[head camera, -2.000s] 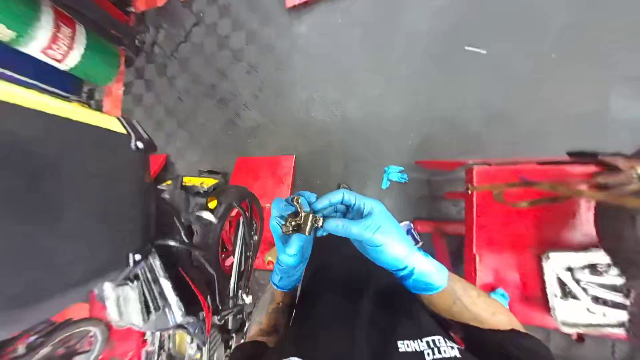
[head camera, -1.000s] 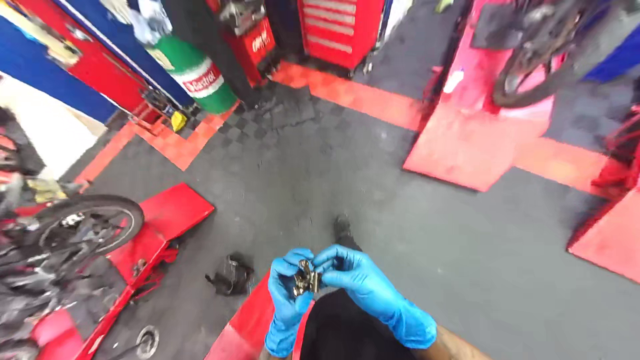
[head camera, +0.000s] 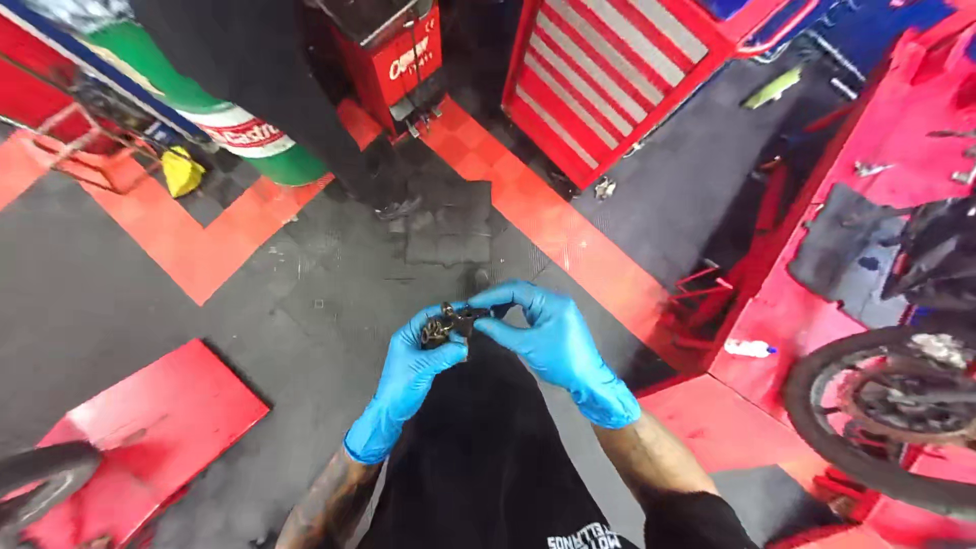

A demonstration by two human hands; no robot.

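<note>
A small dark metal mechanical part (head camera: 451, 323), bronze-tinted with a coiled or ringed end at its left, is held between both hands in front of my body. My left hand (head camera: 415, 358), in a blue disposable glove, grips its left end between thumb and fingers. In a matching glove, my right hand (head camera: 545, 335) pinches the darker right end between thumb and index finger. The fingers cover some of the part, and its exact kind cannot be told.
A red tool chest (head camera: 595, 84) and a green oil drum (head camera: 221, 122) stand ahead. On the right, a red lift platform (head camera: 751, 366) bears a motorcycle wheel (head camera: 801, 412). Another red platform (head camera: 164, 419), with a tyre on it, lies at the lower left.
The view has swung widely across the workshop, bringing the tool chest and drum nearer. Both hands still hold the metal part, whose ringed end now shows at the left.
</note>
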